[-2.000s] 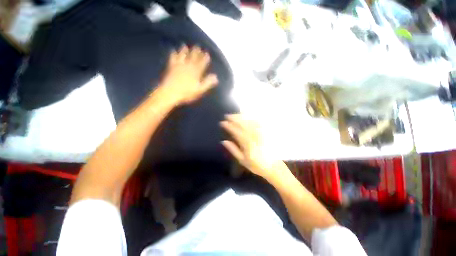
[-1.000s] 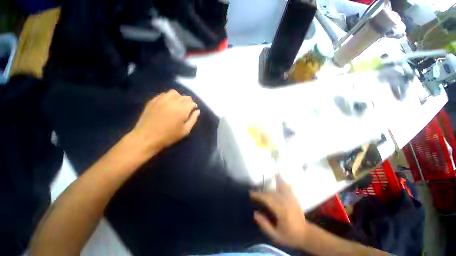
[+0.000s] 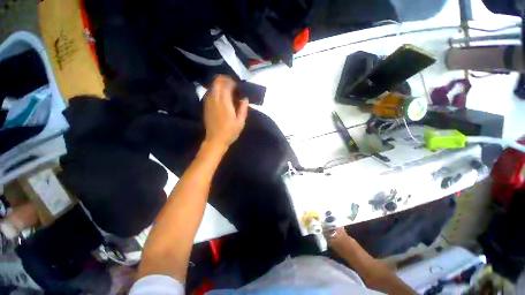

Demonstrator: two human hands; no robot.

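A large dark cloth panel (image 3: 253, 178) lies limp over the white table beside the sewing machine. The white sewing machine head (image 3: 368, 196) stands at the right, with a thread tension knob (image 3: 311, 221) at its front end. My left hand (image 3: 225, 112) is on the dark cloth near its far part, fingers slightly blurred; whether it grips cloth is unclear. My right hand (image 3: 341, 241) is low beside the machine's front end, its fingers mostly hidden behind the machine head. The needle area is hidden.
A heap of dark pieces (image 3: 167, 34) lies at the back left. A pale tub (image 3: 54, 109) and cardboard (image 3: 60, 52) are at the far left. A phone-like device (image 3: 397, 69), a thread spool (image 3: 397, 108) and a lime-green object (image 3: 444, 139) stand behind the machine. Another person's hand (image 3: 22, 216) shows at the left edge.
The view has shifted left and the machine head now shows clearly. My left hand has moved farther up the cloth and opened from a fist. My right hand has gone behind the machine's front end.
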